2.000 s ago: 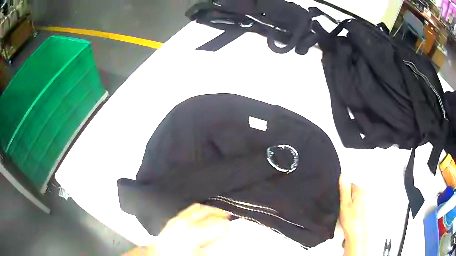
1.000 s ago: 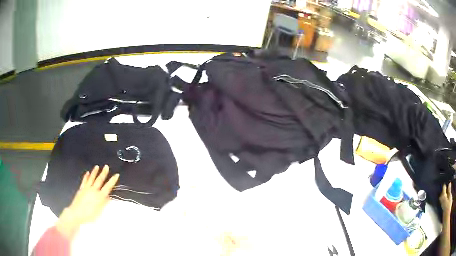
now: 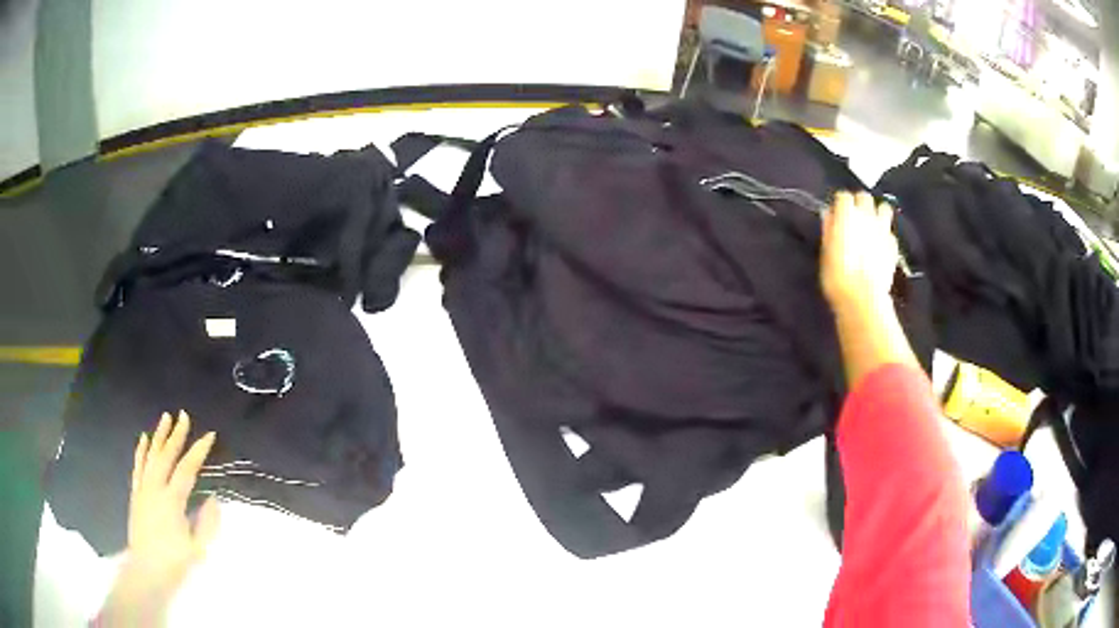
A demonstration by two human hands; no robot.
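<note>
A black half-moon bag panel (image 3: pixel 307 429) lies on the left of the white table (image 3: pixel 460 515), with a whitish label, a pale ring logo and a zipper line near its lower edge. My left hand (image 3: pixel 169 497) rests on its lower left part, fingers spread. A large black unfinished bag body (image 3: pixel 650 319) lies in the middle, with a pale zipper line at its upper right. My right hand (image 3: pixel 861 252) is at that bag's upper right edge, fingers closed on the black cloth; the fingertips are partly blurred.
Another black bag heap (image 3: pixel 270 215) lies behind the panel. More black cloth (image 3: pixel 1006 276) is at the right. A blue tray (image 3: pixel 996 604) with bottles stands at the lower right, an orange-yellow bottle (image 3: pixel 988 405) behind it. A chair (image 3: pixel 734 43) stands beyond the table.
The view has swung right. My left hand has stayed on the panel. My right hand has moved from the far right edge to the middle bag body and taken hold of its cloth.
</note>
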